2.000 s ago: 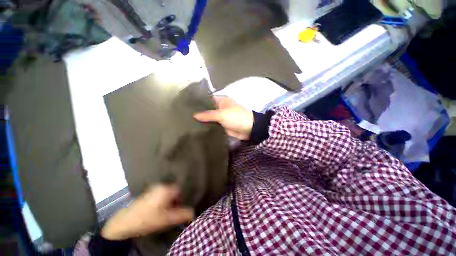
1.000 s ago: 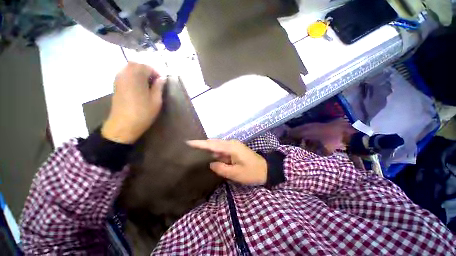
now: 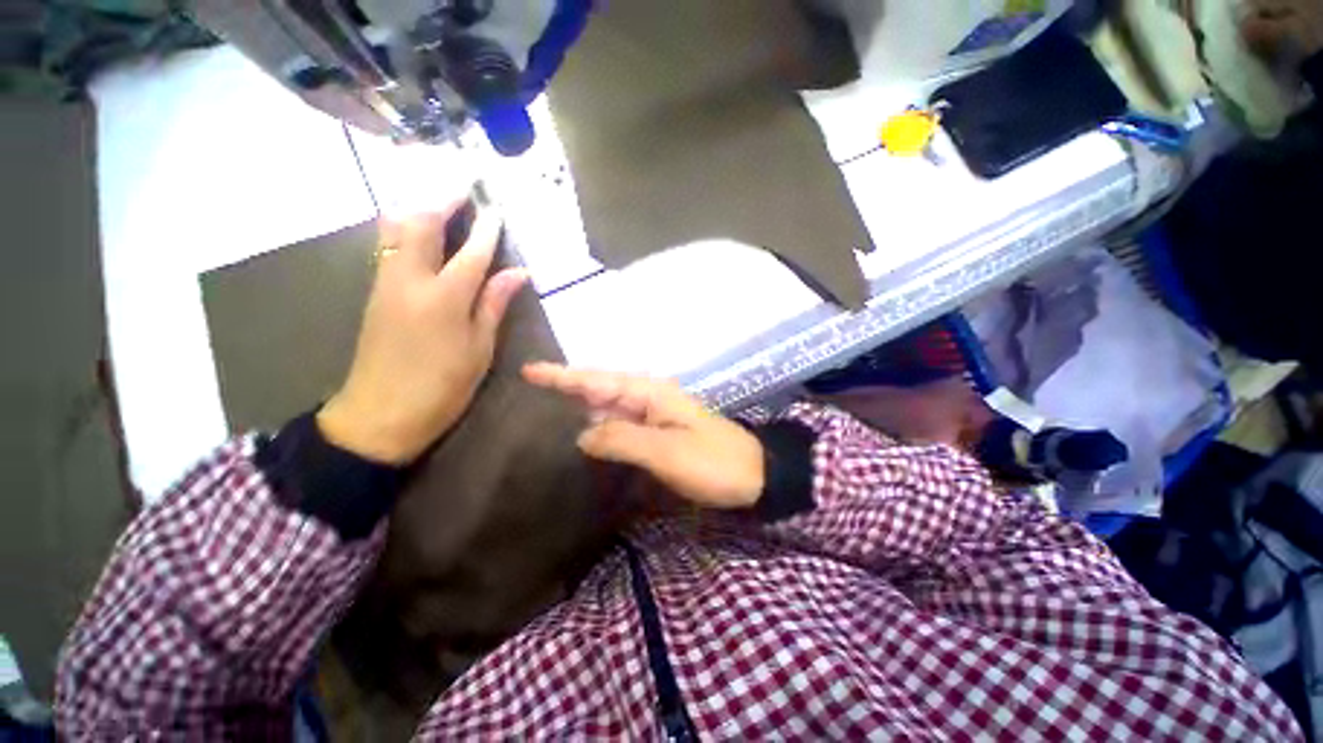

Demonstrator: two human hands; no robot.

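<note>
An olive-brown cut panel [image 3: 479,508] runs from the needle area down over the table's front edge onto the lap. My left hand [image 3: 421,334] is on its upper part, with fingertips at the panel's edge just below the needle and cloth between them. My right hand [image 3: 668,436] rests on the panel's right side, fingers extended and slightly apart. The sewing machine head [image 3: 363,73] stands above, with a round blue part [image 3: 508,128] beside the needle. Lamp glare and my fingers hide the exact stitching point.
More olive-brown panels [image 3: 697,145] lie right of the needle, and another long panel [image 3: 51,349] is at the far left. A yellow tag [image 3: 910,134] and a black flat rectangle [image 3: 1027,102] lie at the right. A ruler strip [image 3: 900,298] follows the front edge. Pale cloth [image 3: 1081,363] lies below right.
My left hand has gone from the panel's lower end up to the needle. My right hand has moved down along the panel's right side. The panel's upper edge is now straight up to the needle.
</note>
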